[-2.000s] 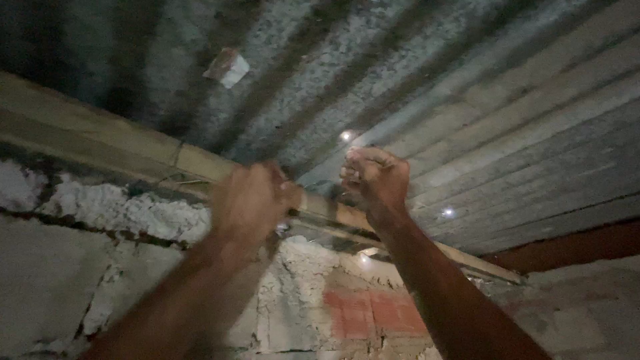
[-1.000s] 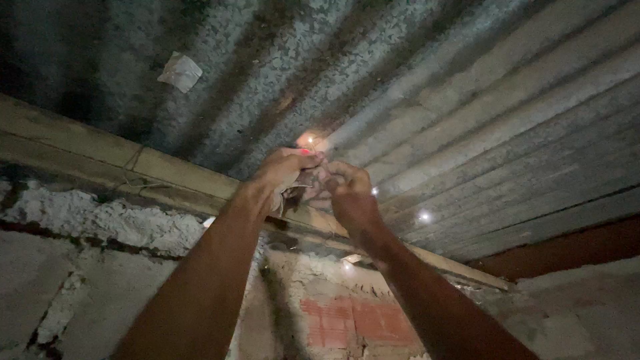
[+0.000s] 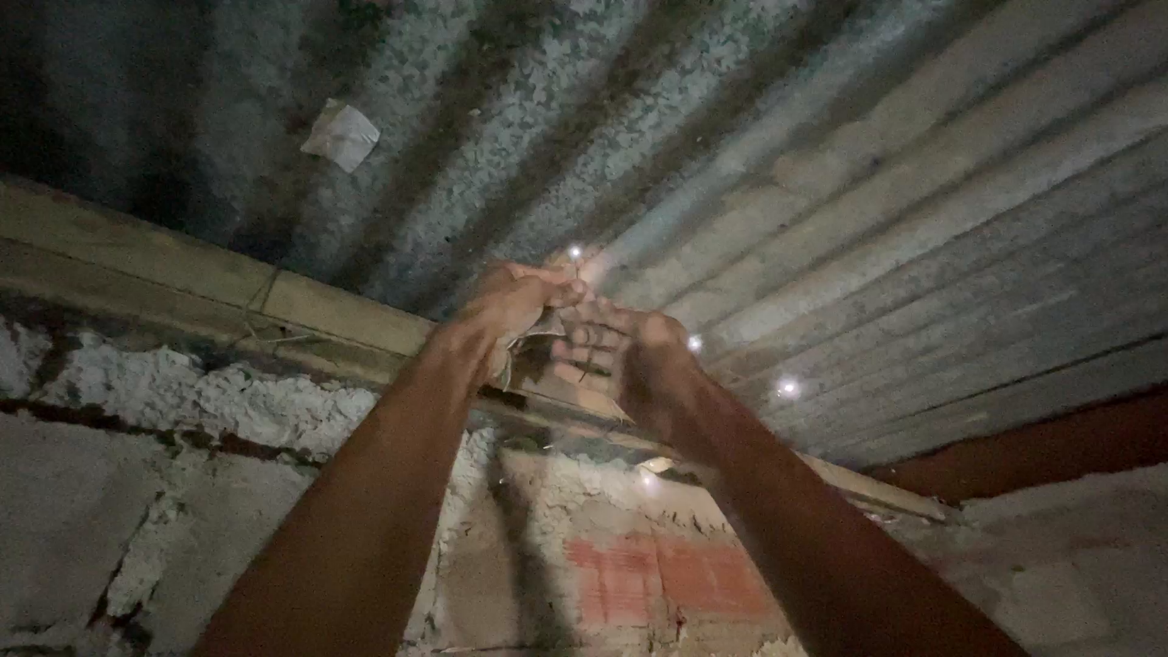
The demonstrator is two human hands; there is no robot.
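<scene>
Both my hands are raised to the wooden beam [image 3: 365,319] under a corrugated metal roof sheet [image 3: 547,155]. Thumb and fingers of my left hand [image 3: 516,301] pinch close to a small bright light [image 3: 575,251]; what they grip is too small to tell. My right hand [image 3: 630,351] is beside it, palm turned partly toward me and fingers curled loosely, nearly touching the left fingertips. A thin cord or wire [image 3: 534,338] loops below my left fingers. More small lights [image 3: 787,388] shine to the right. Whether my right fingers hold anything cannot be told.
A pale scrap [image 3: 341,136] sticks to the roof at upper left. Thin wire [image 3: 265,306] is tied round the beam at left. Below are a rough block wall [image 3: 73,502] and exposed red hollow brick [image 3: 666,579]. A reddish-brown beam [image 3: 1049,443] runs at right.
Two seconds ago my hands were apart; now they are close together at the beam. Since one second ago, my right fingers have spread somewhat.
</scene>
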